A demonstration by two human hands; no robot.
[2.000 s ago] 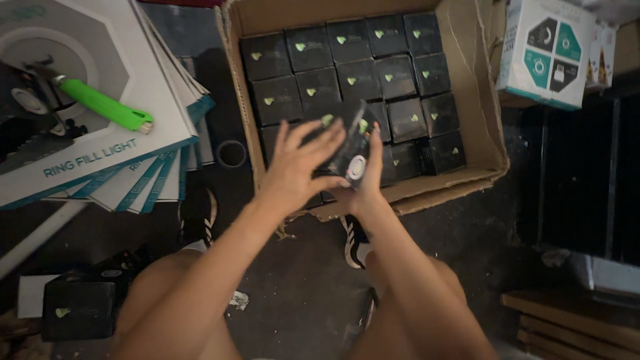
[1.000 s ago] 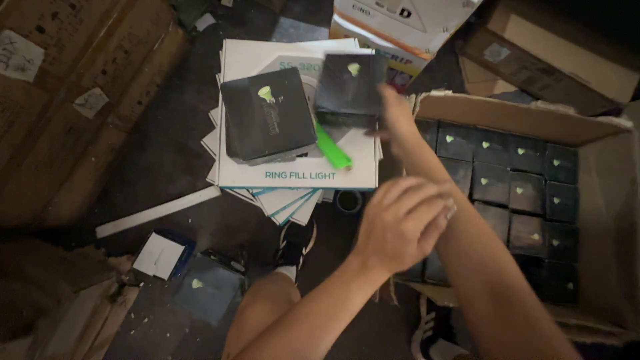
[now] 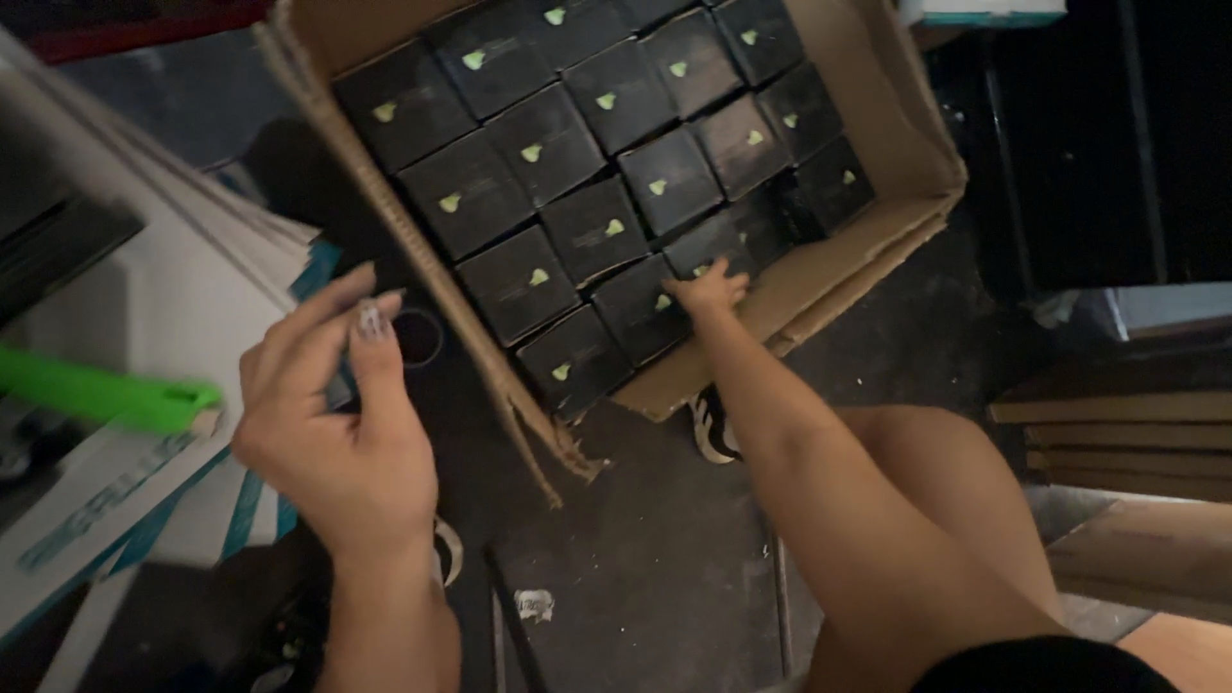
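Observation:
An open cardboard carton [image 3: 847, 274] holds rows of small black boxes [image 3: 577, 236], each with a pale green logo. My right hand [image 3: 714, 292] reaches over the carton's near edge, its fingers spread on a black box in the nearest part of the rows; whether it grips the box cannot be told. To the left of the carton, my left hand [image 3: 337, 404] is raised above the floor, thumb near the fingers. Between its thumb and fingertips there may be something small, too blurred to tell. A bright green-handled tool [image 3: 115, 390] lies on the white ring light boxes [image 3: 192, 481].
A dark round object [image 3: 419, 337] sits on the floor between the ring light boxes and the carton. Flat cardboard pieces [image 3: 1116, 423] are stacked at the right, near black cases [image 3: 1107, 144]. A scrap of white paper [image 3: 534, 604] lies on the floor between my feet.
The view has swung back from the ring light boxes to the carton. My right hand has moved from beside those boxes onto a black box in the carton.

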